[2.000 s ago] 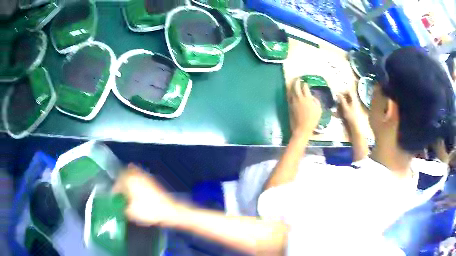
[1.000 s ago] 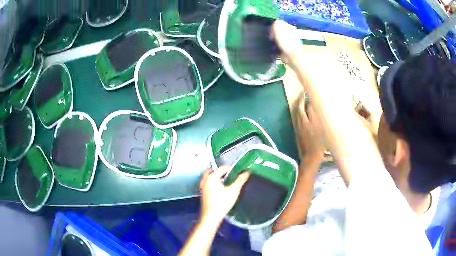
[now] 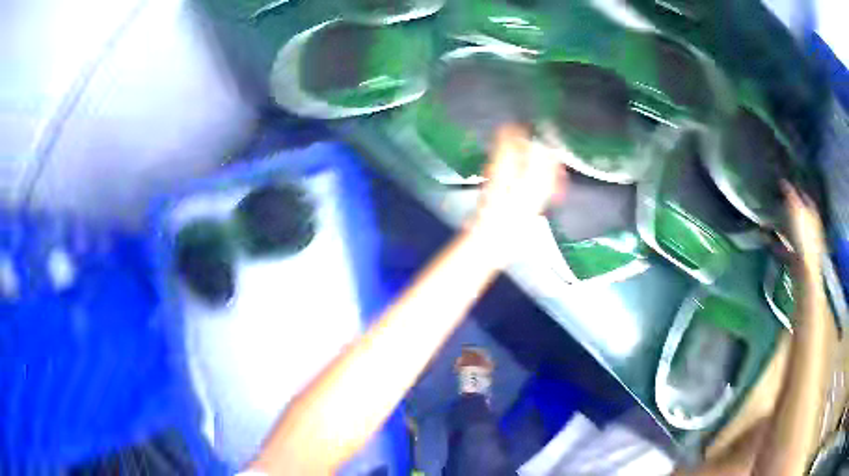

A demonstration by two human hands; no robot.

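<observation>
Several glossy green housings with pale rims and dark panels lie close together and overlapping on the green bench; one is at the near edge. The picture is strongly blurred. My left hand reaches over the bench's edge to a housing in the middle; its fingertips are at the rim, and a grip cannot be made out. My right hand is at the far right, its fingers by the rim of another housing; whether it grips is unclear.
A blue crate with a white liner stands left of the bench and holds two dark rounded pieces. More blue plastic is at far left. A foot and dark trouser leg show below the bench.
The view has swung left and turned, bringing the lined crate into view. My hands have left the two housings seen near the front and at the back, and are now at the crowded group.
</observation>
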